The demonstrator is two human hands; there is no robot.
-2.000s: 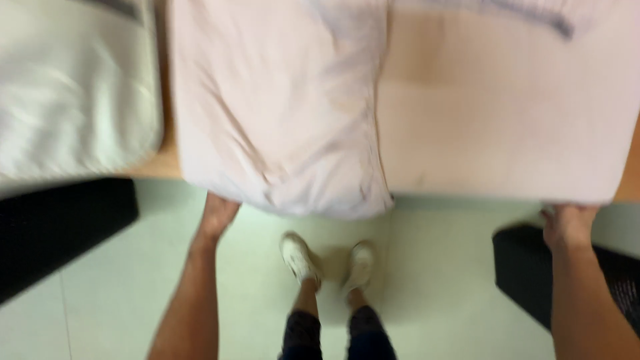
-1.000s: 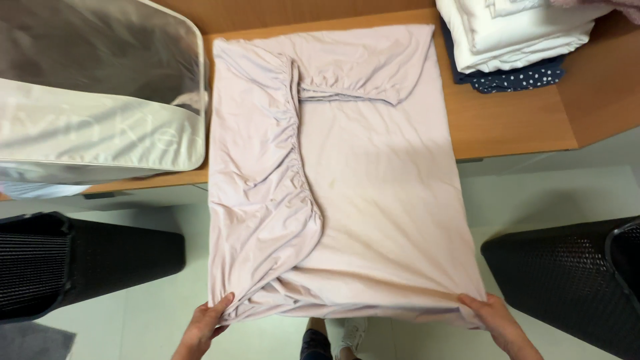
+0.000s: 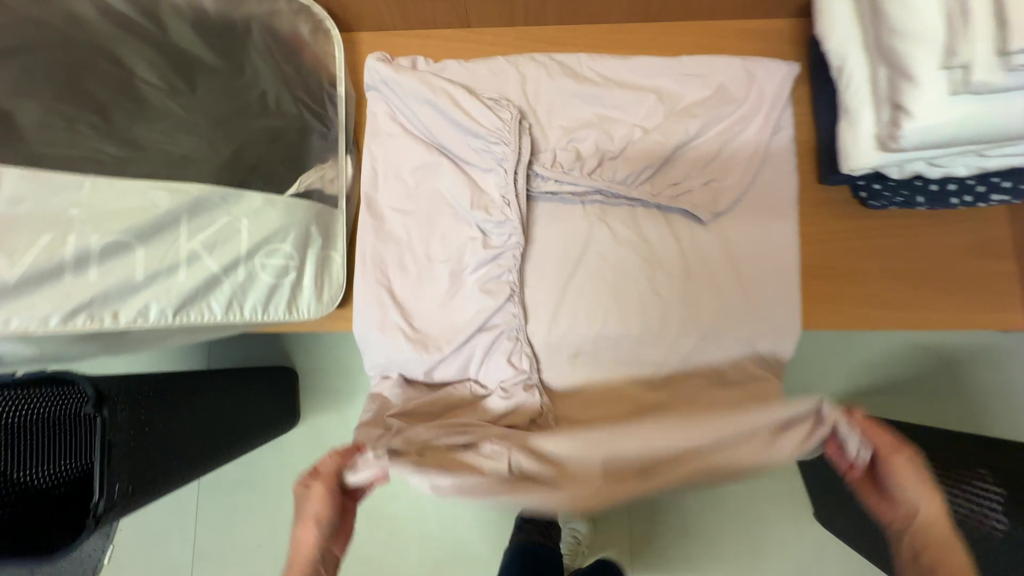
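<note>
A pale pink fitted sheet [image 3: 656, 296], folded into a rough rectangle, lies on a wooden shelf, and its near end hangs over the front edge. Gathered elastic edging runs down its left part and across its upper part. My left hand [image 3: 324, 492] grips the near left corner of the sheet. At the near right corner, my right hand [image 3: 880, 464] holds the cloth pinched between thumb and fingers. Between both hands the near edge is lifted off the floor side and blurred, with a shaded fold behind it.
A clear-topped fabric storage bag [image 3: 160, 248] stands left on the wooden shelf [image 3: 904, 280]. White folded linens [image 3: 928, 112] lie on dark dotted cloth [image 3: 944, 190] at the right. Black baskets stand on the floor at left [image 3: 200, 424] and right [image 3: 856, 488].
One second ago the near edge lay lower and flatter between my hands; now it is raised and bunched. Two seconds ago my hands were under the near edge. The view has shifted.
</note>
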